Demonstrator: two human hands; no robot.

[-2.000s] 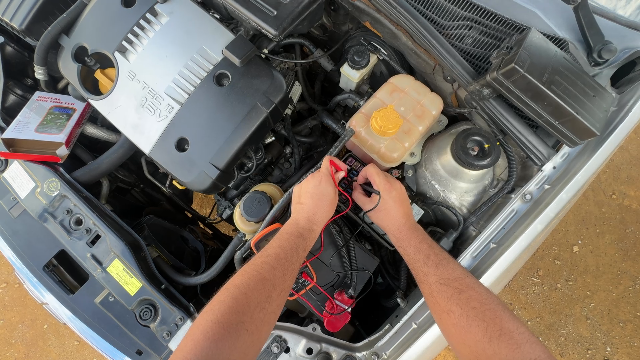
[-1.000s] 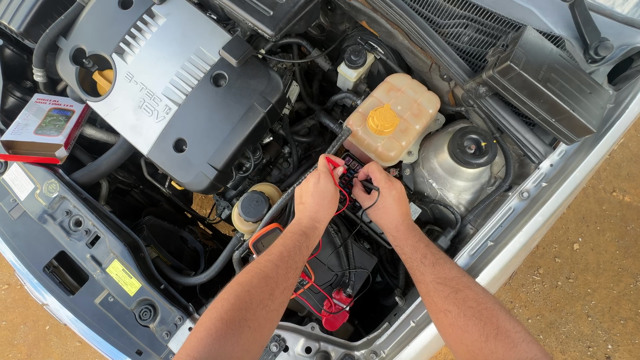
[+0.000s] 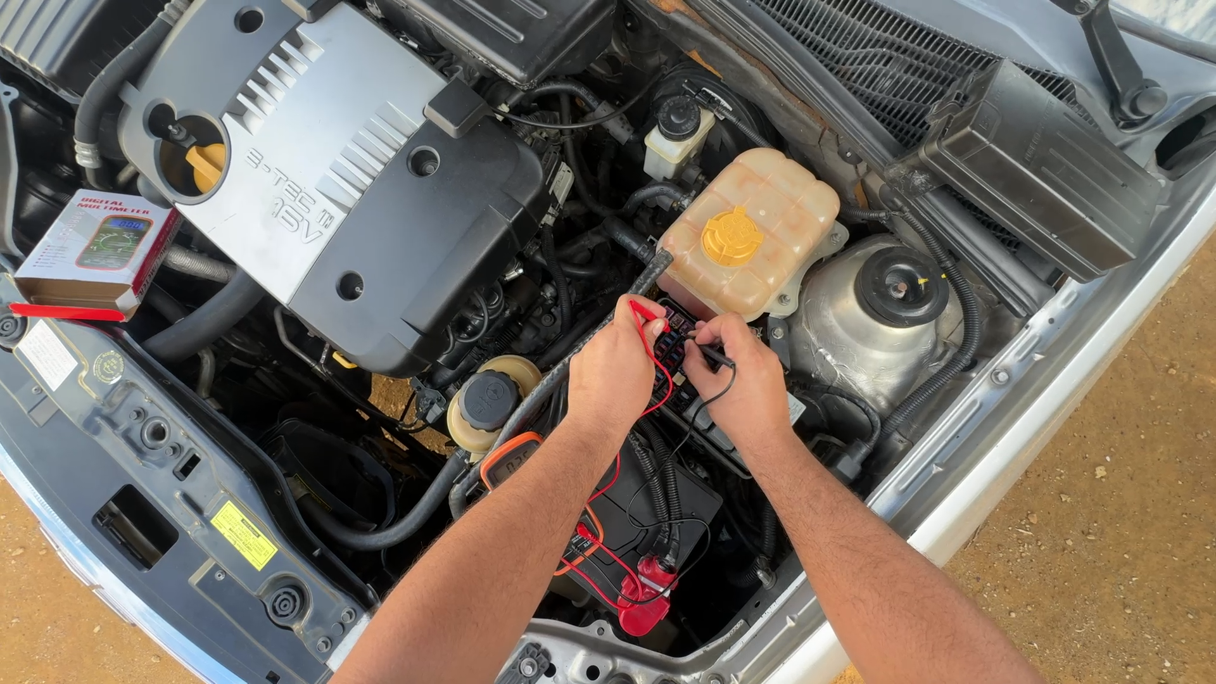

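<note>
My left hand [image 3: 613, 370] grips the red multimeter probe [image 3: 646, 312] over the fuse box [image 3: 672, 344]. Beside it, my right hand [image 3: 741, 380] pinches the black probe [image 3: 711, 354], its tip end over the same fuses. Whether either tip touches a contact cannot be told. Red and black leads run down to an orange-framed digital multimeter [image 3: 510, 458], partly hidden under my left forearm. It lies by the black car battery [image 3: 622, 508], which has a red terminal cover [image 3: 648, 598] at its lower end.
A coolant reservoir [image 3: 760, 223] with a yellow cap sits just above my hands. The detached-looking black fuse box cover [image 3: 1045, 171] rests at upper right. The engine cover [image 3: 332, 190], power steering reservoir [image 3: 488, 404], strut tower [image 3: 855, 313] and multimeter box [image 3: 98, 249] surround the work area.
</note>
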